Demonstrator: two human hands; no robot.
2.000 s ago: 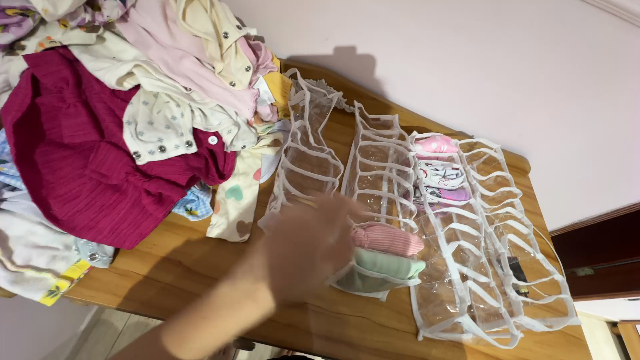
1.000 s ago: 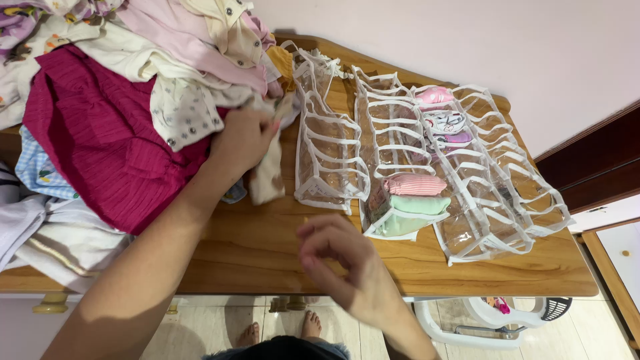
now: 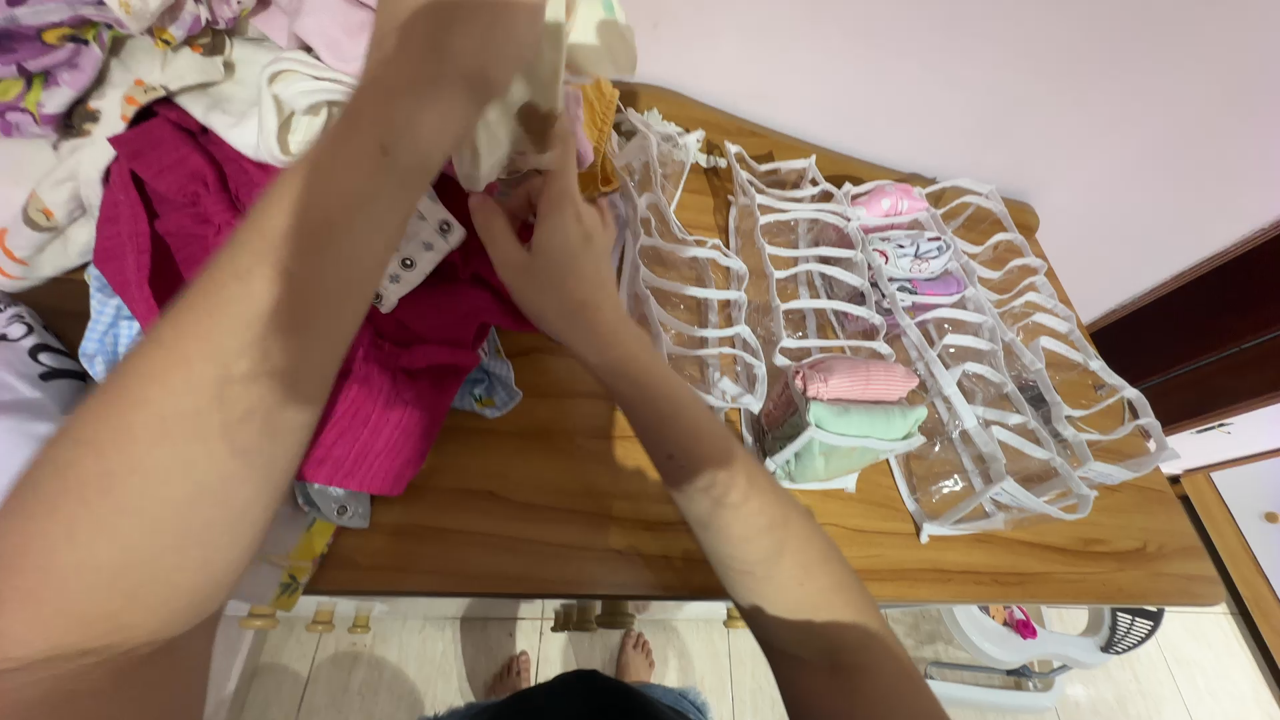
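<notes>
My left hand (image 3: 475,45), blurred at the top edge, holds a cream garment (image 3: 515,115) raised over the clothes pile. Just below it my right hand (image 3: 555,250) reaches into the pile, thumb apart, its fingertips partly hidden by cloth; whether it grips anything is unclear. Beneath my arms lies a magenta garment (image 3: 380,410), with a white snap-button piece (image 3: 425,250) on it. To the right stand clear organizers with white edging: one (image 3: 700,300) without clothes, one (image 3: 815,270) holding folded pink ribbed (image 3: 855,380) and mint green (image 3: 860,425) cloth, and another (image 3: 980,400) holding several small folded garments.
A wooden table top (image 3: 560,490) carries everything, with a wall (image 3: 900,80) behind it. Light clothes (image 3: 60,180) are heaped at the left. A white plastic basket (image 3: 1060,640) is on the floor at the lower right, and bare feet (image 3: 635,655) show below the table.
My left hand has moved up to the top of the view, with a cream garment raised in it. My right hand has gone from above the table front to the clothes pile.
</notes>
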